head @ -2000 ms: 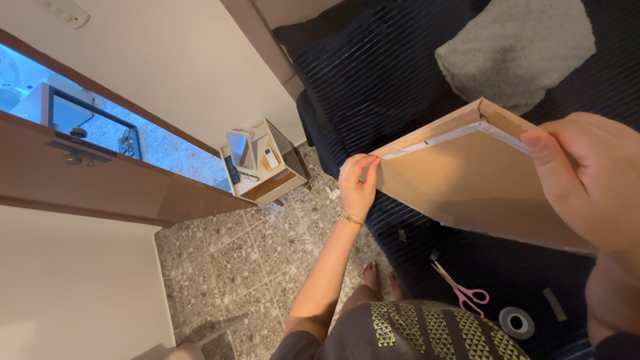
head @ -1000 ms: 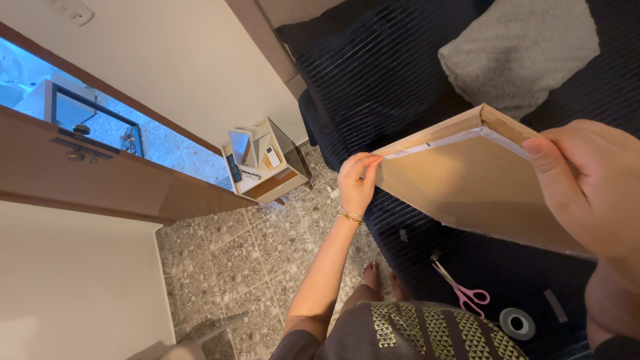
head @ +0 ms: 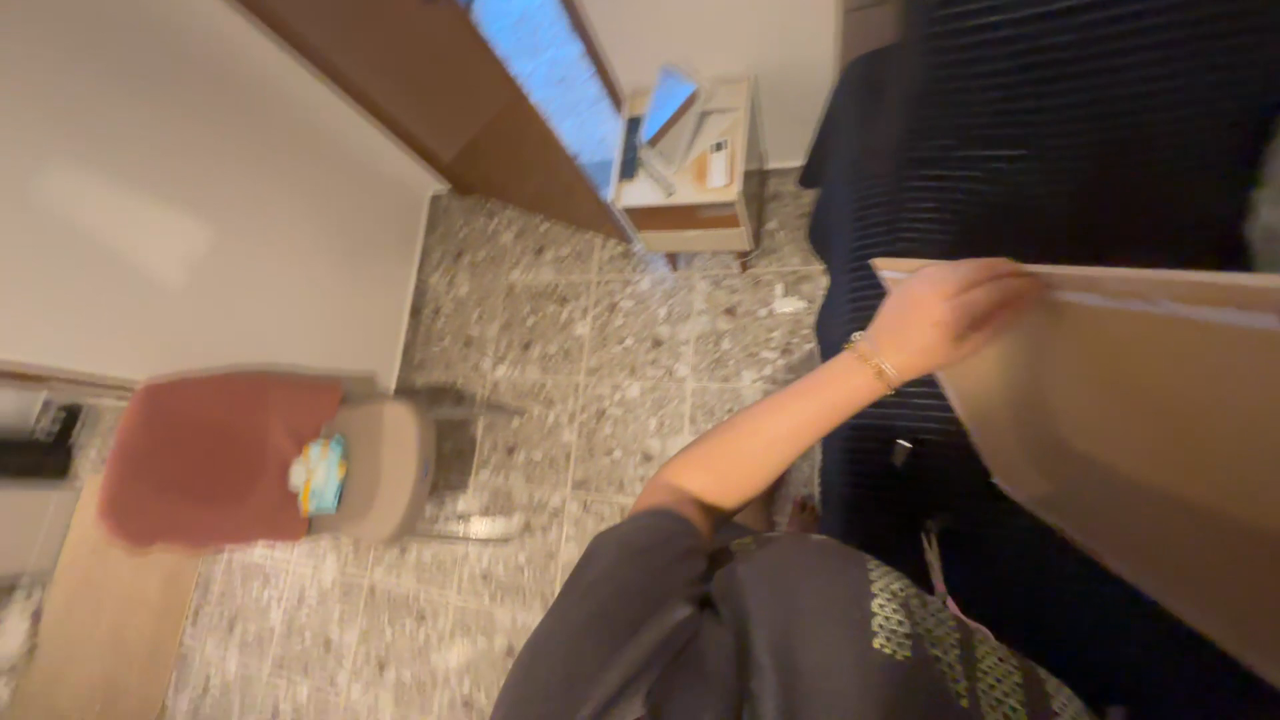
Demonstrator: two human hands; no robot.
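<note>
At the right, a shallow wooden frame with a brown board back [head: 1130, 430] is tilted over the dark bedcover, cut off by the view's edge. A white strip runs along the inner side of its upper rail. My left hand [head: 950, 310], with a thin bracelet at the wrist, is on that rail near its left corner; the fingers are blurred and seem closed over the edge. My right hand is outside the view. Below the frame, scissors [head: 935, 565] with pink handles lie on the bedcover, partly hidden by my dark patterned shirt. A small shiny piece [head: 902, 450] lies above them.
The dark ribbed bedcover [head: 900, 170] spreads beneath the frame. A small bedside table [head: 700, 215] holding several items stands by the doorway. At the left are a chair [head: 385, 470] with a reddish cloth [head: 215, 460] and a light blue packet [head: 322, 475]. The floor is speckled tile.
The view has swung far to the left, bringing in the chair and leaving my right hand out. My left hand now lies over the frame's upper rail, fingers pointing right.
</note>
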